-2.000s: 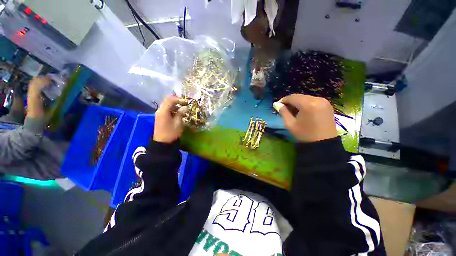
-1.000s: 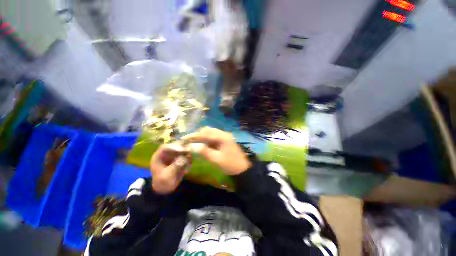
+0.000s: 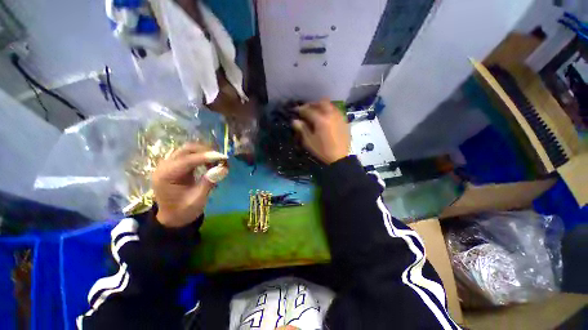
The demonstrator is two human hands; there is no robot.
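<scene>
My left hand (image 3: 186, 180) wears cream finger cots and pinches an upright gold piece (image 3: 225, 138) between thumb and forefinger, just left of the machine head (image 3: 244, 132). My right hand (image 3: 324, 132) is over the heap of black leads (image 3: 284, 145); its fingertips are blurred, and I cannot tell if they hold a lead. A small row of joined gold pieces (image 3: 259, 211) lies on the mat (image 3: 290, 242) near my body. A few loose black leads (image 3: 284, 200) lie right beside the row. A clear plastic bag (image 3: 84, 161) of gold pieces lies behind my left hand.
Blue bins (image 3: 77, 258) stand at the lower left. White cloth gloves (image 3: 193, 58) hang above the machine head. A cardboard box (image 3: 445, 258) with a clear bag of silvery parts (image 3: 493, 261) stands at the lower right. Another open carton (image 3: 516, 109) is at the upper right.
My hands have come apart from near my body. My left hand now holds a gold piece up beside the machine head. My right hand has moved out to the black leads. The view has shifted right.
</scene>
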